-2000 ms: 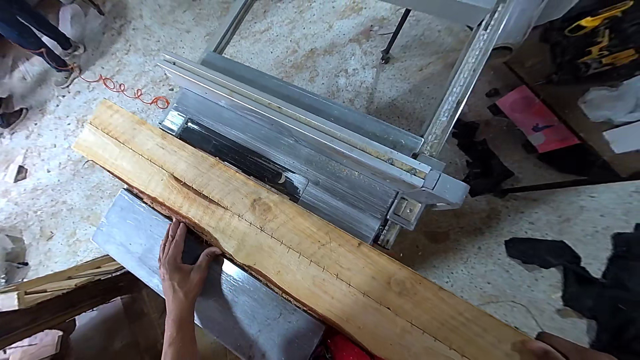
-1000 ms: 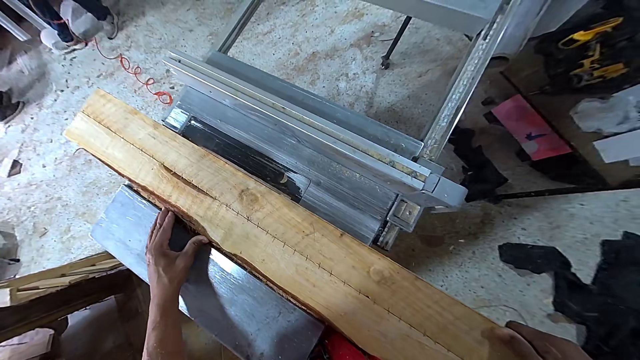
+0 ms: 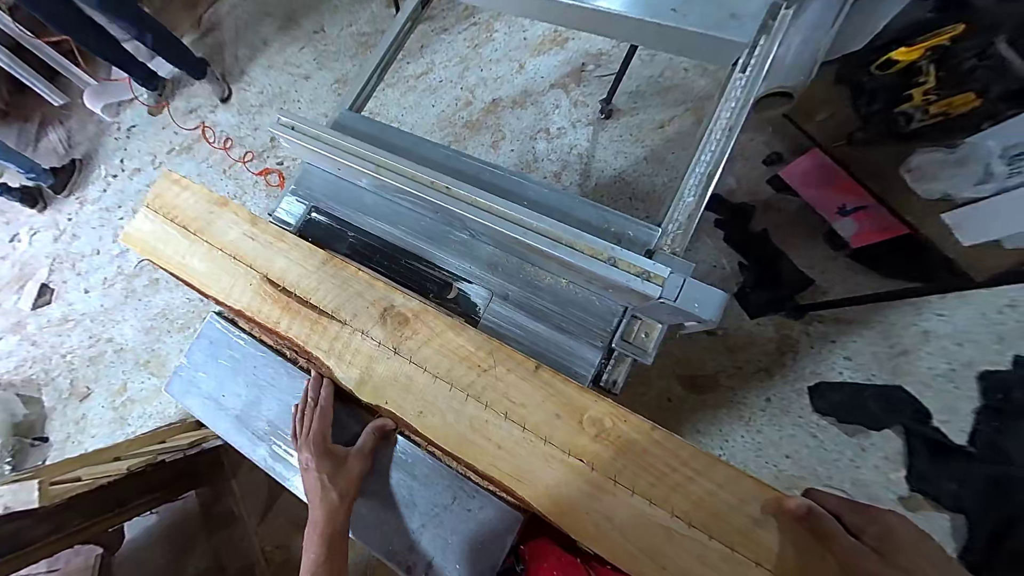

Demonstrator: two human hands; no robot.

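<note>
A long wooden board (image 3: 448, 352) with one bark edge lies diagonally across a metal machine table, which looks like a table saw (image 3: 456, 232). A dark line with short cross marks runs along the board. My left hand (image 3: 336, 448) presses its fingertips and thumb against the bark edge, its palm over the near metal wing (image 3: 448, 504); the fingers are spread. At the lower right my right hand (image 3: 848, 532) grips the board's far edge near its end. A metal fence (image 3: 480, 208) stands beyond the board. No blade shows.
Two people's legs (image 3: 152, 48) are at the upper left, near a coiled orange hose (image 3: 232, 152). Black cloth (image 3: 880, 408) lies on the floor at right, below yellow tools (image 3: 928, 80). Wood strips (image 3: 136, 456) sit at lower left.
The board has shifted slightly toward the upper left over the table since the first frame, then slightly back. My right hand shows more over the board's end. The left hand stays at the bark edge.
</note>
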